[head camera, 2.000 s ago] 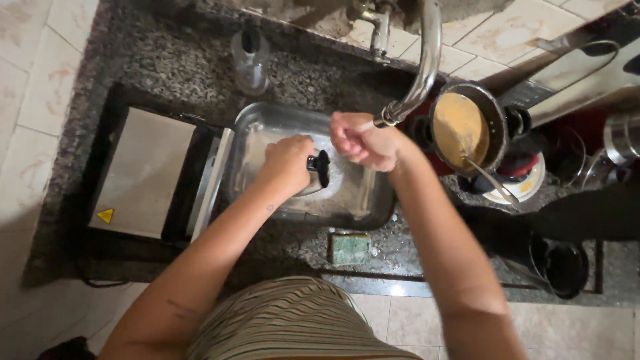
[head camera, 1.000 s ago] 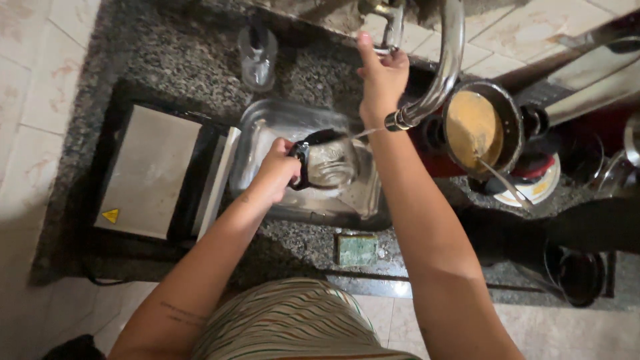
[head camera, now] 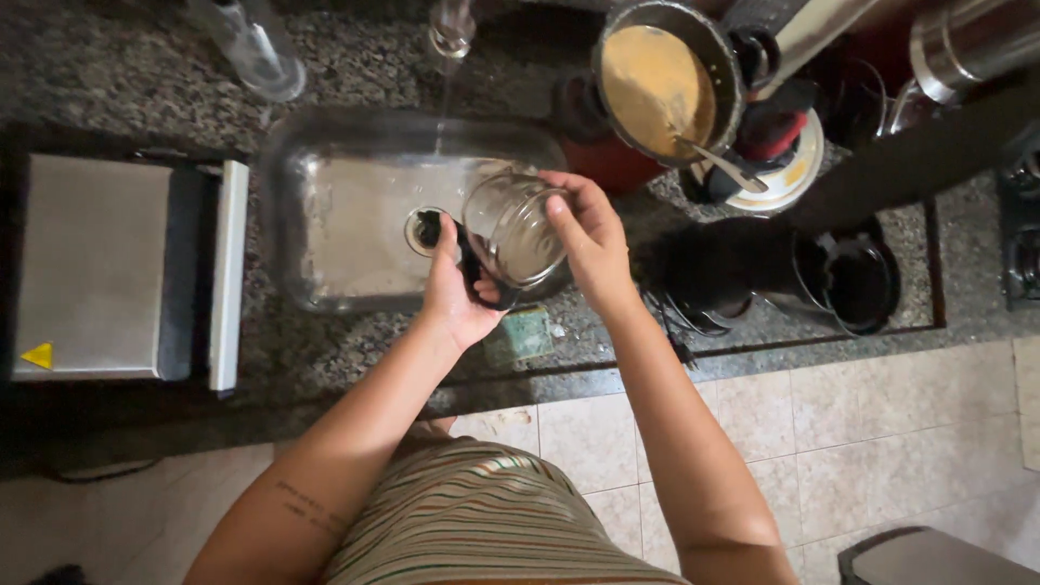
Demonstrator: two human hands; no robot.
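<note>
A clear glass coffee carafe (head camera: 520, 227) with a black handle is held tilted over the right part of the stainless steel sink (head camera: 357, 236). My left hand (head camera: 459, 296) grips its black handle from below. Fingers and thumb of my right hand (head camera: 591, 236) hold the glass on its right side. Beside my left thumb, the sink drain (head camera: 426, 231) shows something dark in it. From the faucet spout (head camera: 452, 32) a thin stream of water falls into the back of the sink, behind the carafe.
A green sponge (head camera: 520, 335) lies at the sink's front edge. Left stands a closed electric grill (head camera: 93, 268); behind it, a clear glass vessel (head camera: 264, 61). To the right are a pot (head camera: 605, 73) of tan liquid with a spoon (head camera: 727, 166), a plate (head camera: 800, 179) and a black appliance (head camera: 853, 280).
My right hand has gone from the faucet area to the glass of the carafe. The carafe, lower in the sink before, is now held between both hands. The view has shifted right.
</note>
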